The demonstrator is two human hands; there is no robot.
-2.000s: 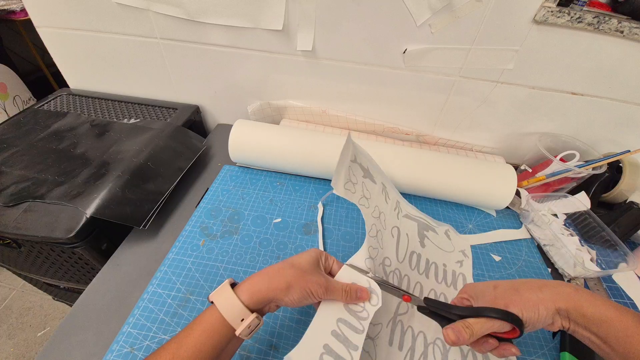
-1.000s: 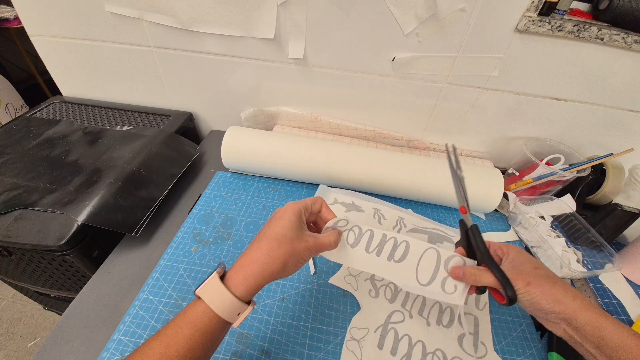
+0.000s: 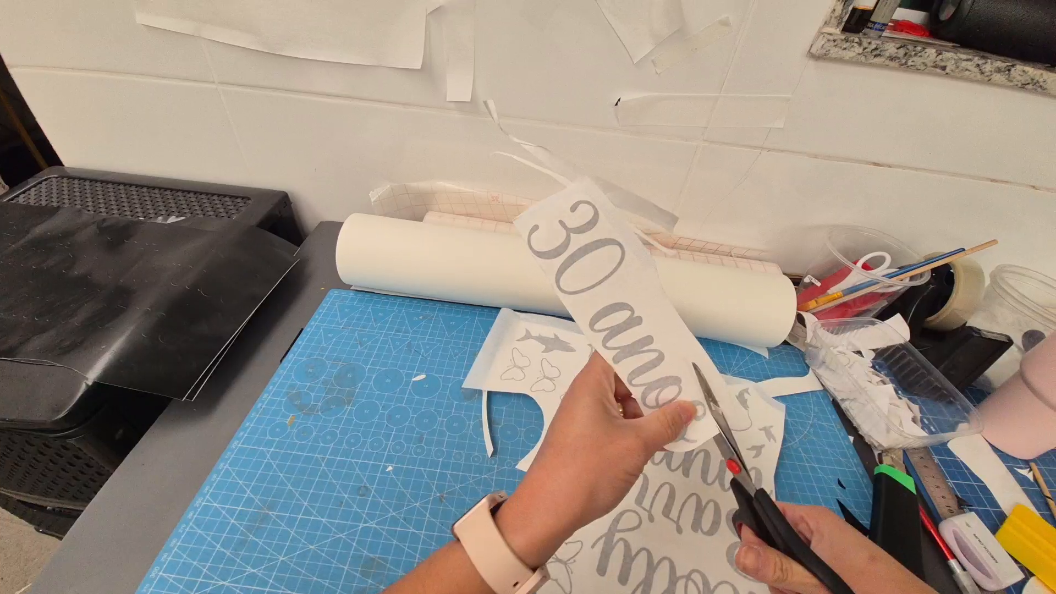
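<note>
My left hand [image 3: 606, 441] pinches the lower end of a strip of white vinyl [image 3: 619, 305] with grey cut lettering, held up at a slant. Thin offcuts trail from its top end. My right hand [image 3: 813, 549] grips black-handled scissors [image 3: 734, 462] with a red pivot, the blades nearly together and touching or very near the strip's right edge. Beneath both hands a larger vinyl sheet [image 3: 536, 351] with grey lettering, butterflies and a shark shape lies on a blue cutting mat [image 3: 330, 462].
A thick white roll [image 3: 462, 260] lies along the wall. A clear plastic tray [image 3: 949, 412] of scraps is at right, near brushes [image 3: 899, 276], a green-and-black utility knife [image 3: 895, 511], a steel ruler [image 3: 932, 483] and a yellow squeegee [image 3: 1027, 536]. Black sheets [image 3: 140, 289] lie at left.
Two seconds ago the scissors were at the sheet; a second ago their blades pointed up, away from it. The lettered strip has turned from lying across to slanting upward, and the scissors are back beside it.
</note>
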